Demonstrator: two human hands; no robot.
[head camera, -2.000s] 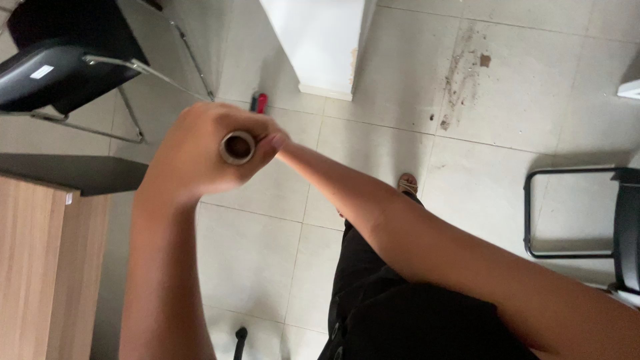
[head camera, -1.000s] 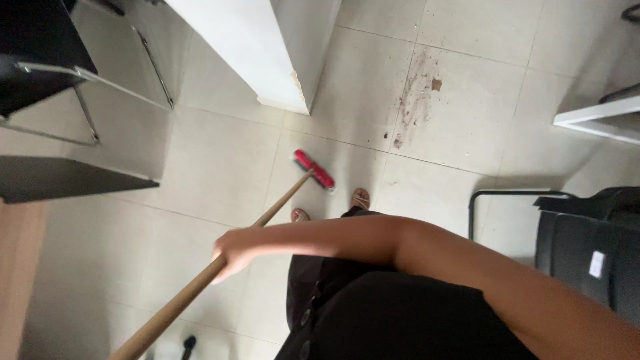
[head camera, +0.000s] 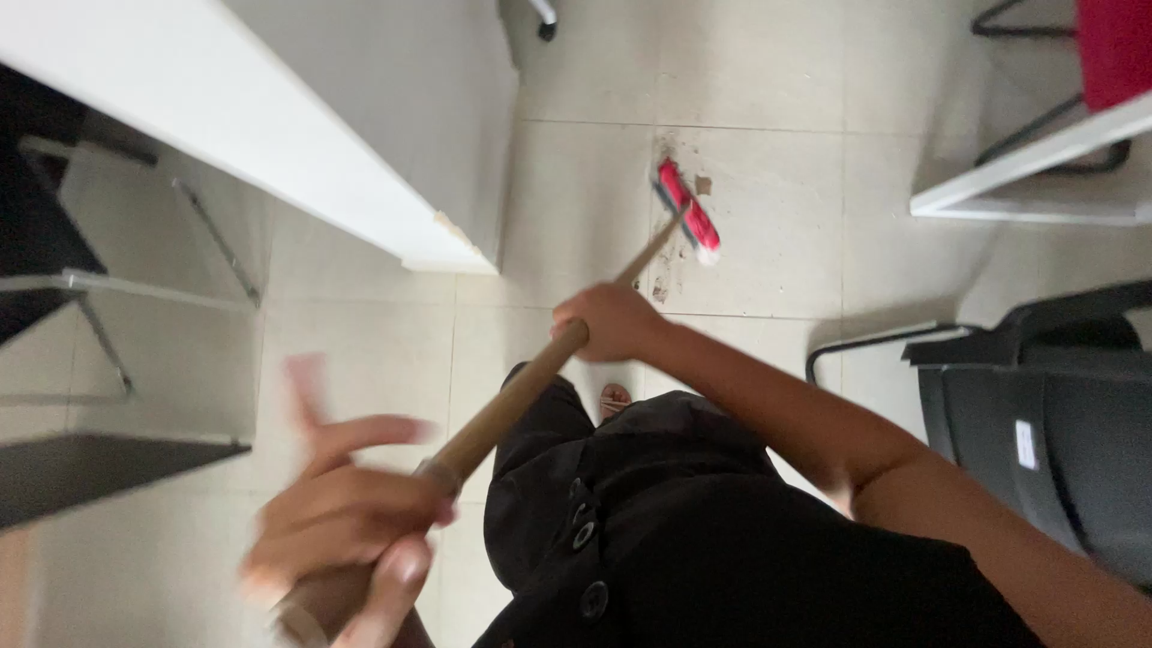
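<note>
A broom with a red and dark head (head camera: 689, 209) rests over dark dirt marks (head camera: 662, 270) on the tiled floor, its long wooden handle (head camera: 508, 405) slanting up toward the lower left. Closed around the middle of the handle is my right hand (head camera: 612, 321). My left hand (head camera: 346, 513), blurred, loosely holds the handle near its upper end, with some fingers raised off it. A small brown patch (head camera: 703, 185) lies beside the broom head.
A white partition or desk side (head camera: 360, 153) with a chipped edge stands at upper left. Black chairs (head camera: 981, 432) are on both sides. At the right are a white table leg (head camera: 1017, 166) and a red chair (head camera: 1116, 54). One sandaled foot (head camera: 616, 400) shows below my right hand.
The broom head has moved from near my feet onto the dirt marks. My left hand, out of view one second ago, is back on the handle's upper part. The view has shifted.
</note>
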